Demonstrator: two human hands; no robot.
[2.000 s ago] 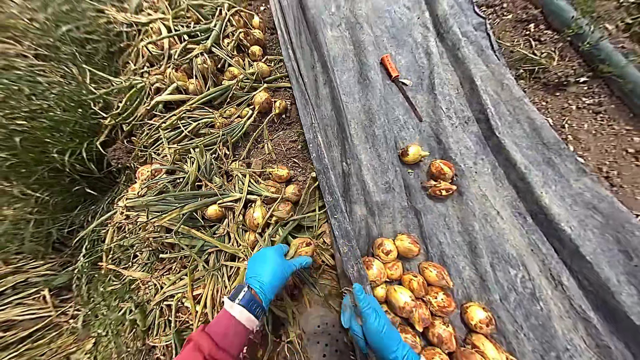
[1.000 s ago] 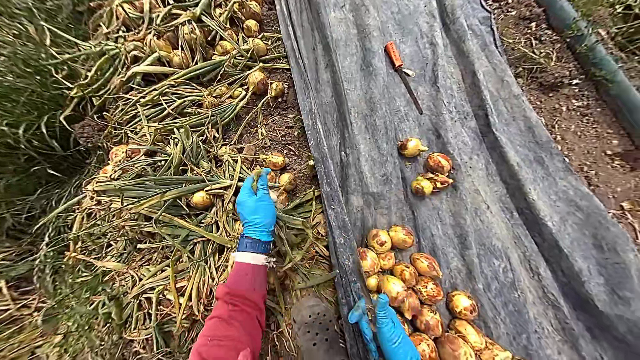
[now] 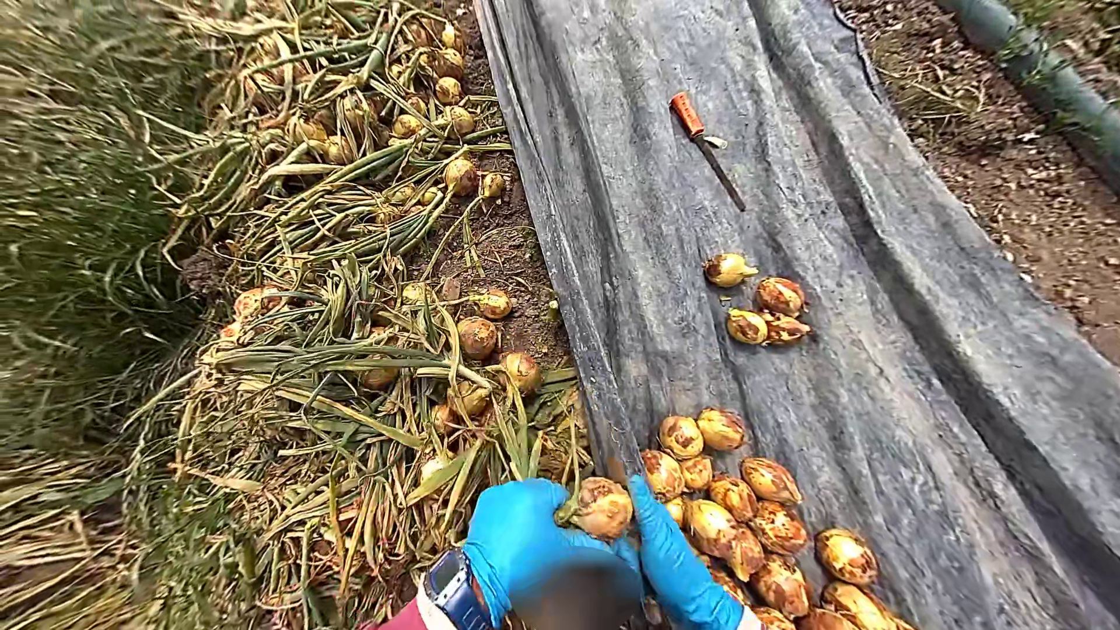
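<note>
Both of my hands wear blue gloves and are close together at the bottom of the head view. My left hand [image 3: 525,538], with a watch at its wrist, grips an onion [image 3: 604,508] by its neck. Just right of that onion, my right hand [image 3: 678,560] has its fingers around a blade-like tool [image 3: 618,465], whose lower part is hidden. A pile of onions [image 3: 735,497] lies on the grey fabric sheet [image 3: 884,420] beside my right hand. Farther up the sheet are several more onions [image 3: 780,297] and an orange-handled knife [image 3: 688,114].
On the left, onions with long leafy tops [image 3: 350,367] lie over the soil along the sheet's edge. Tall grass [image 3: 87,227] borders them. A green pipe or hose [image 3: 1046,79] runs along the soil at the upper right.
One second ago my left hand was out among the leafy tops; now it is beside my right hand, holding an onion. An additional onion has joined the small group on the sheet since the oldest frame.
</note>
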